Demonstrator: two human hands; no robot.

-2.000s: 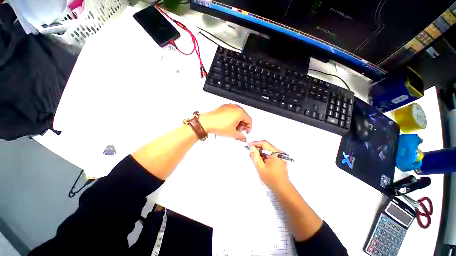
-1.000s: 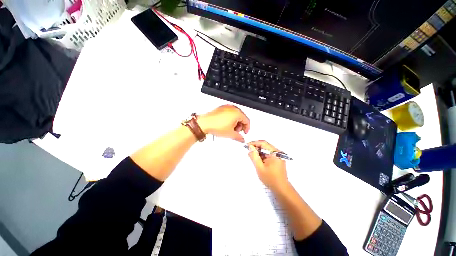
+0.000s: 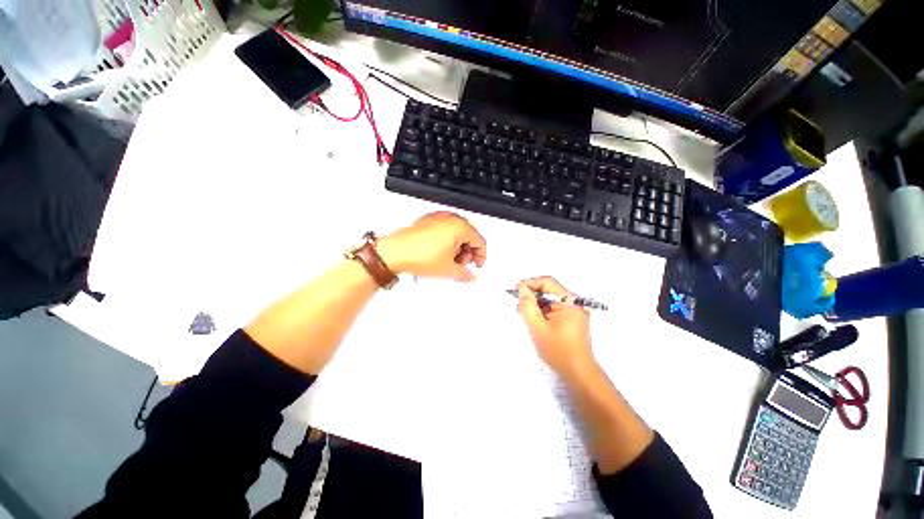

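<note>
My right hand holds a slim silver and dark pen, its tip pointing left just above or on the paper; I cannot tell if it touches. My left hand, with a brown-strapped watch at the wrist, rests on the upper part of the paper with curled fingers; nothing is visible in it. The white gridded paper sheet lies under both hands and reaches the desk's front edge. Its outline is washed out against the white desk, and any writing is too faint to read.
A black keyboard and monitor stand beyond my hands. Right are a mouse pad with mouse, calculator, red-handled scissors and blue bottle. A phone and white basket are at upper left.
The right hand and pen have moved right, away from the left hand, widening the gap between them. The view has shifted slightly, so the desk items sit further left and mostly higher.
</note>
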